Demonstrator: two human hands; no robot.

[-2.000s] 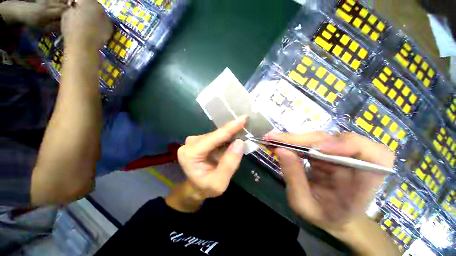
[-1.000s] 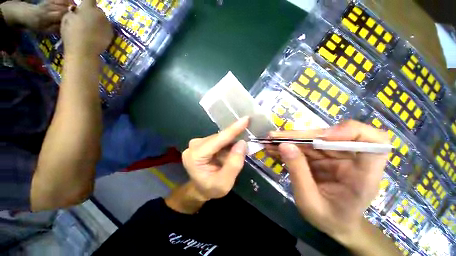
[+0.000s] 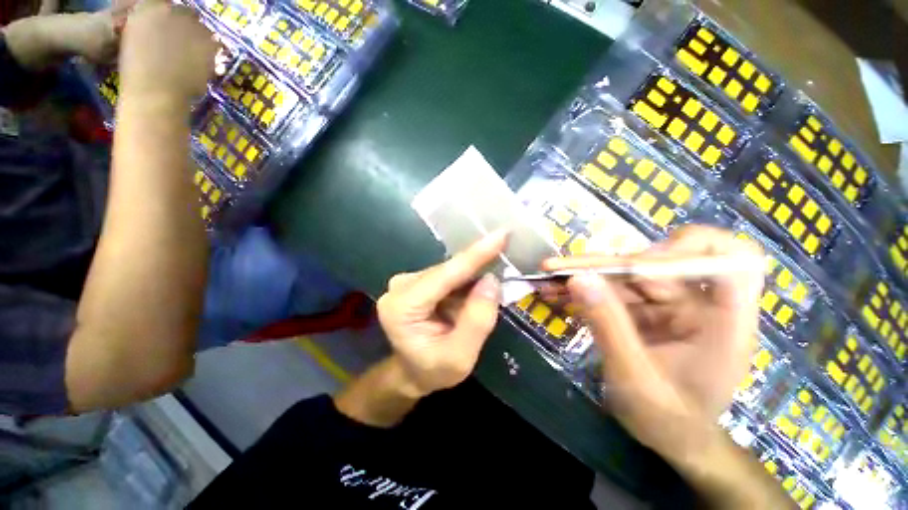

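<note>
My left hand [image 3: 438,324] pinches the lower end of an adhesive sheet [image 3: 473,211], a small white-edged card with grey-beige blocks, between thumb and fingers. My right hand [image 3: 677,329] holds tweezers [image 3: 647,267] like a pen; it is a little blurred. The tweezer tips are at the sheet's lower edge, beside my left fingertips. I cannot tell whether a piece is between the tips. Under and right of my hands lies a clear blister tray [image 3: 622,95] with glare, its pockets holding black patterned panels [image 3: 687,118] with yellow squares. My hands hide part of the tray.
The tray lies on a dark green mat [image 3: 448,80]. Small bits [image 3: 511,363] lie near the tray's lower edge. At left, another person's arm [image 3: 144,219] reaches over a second tray [image 3: 329,100]. White paper [image 3: 884,100] is on the brown board [image 3: 796,40]. Something red [image 3: 309,321] is below the mat.
The adhesive sheet and my left hand have shifted slightly right. The tweezers have tilted from sloping down to the right to nearly level, tips still at the sheet. The other person's tray shows more.
</note>
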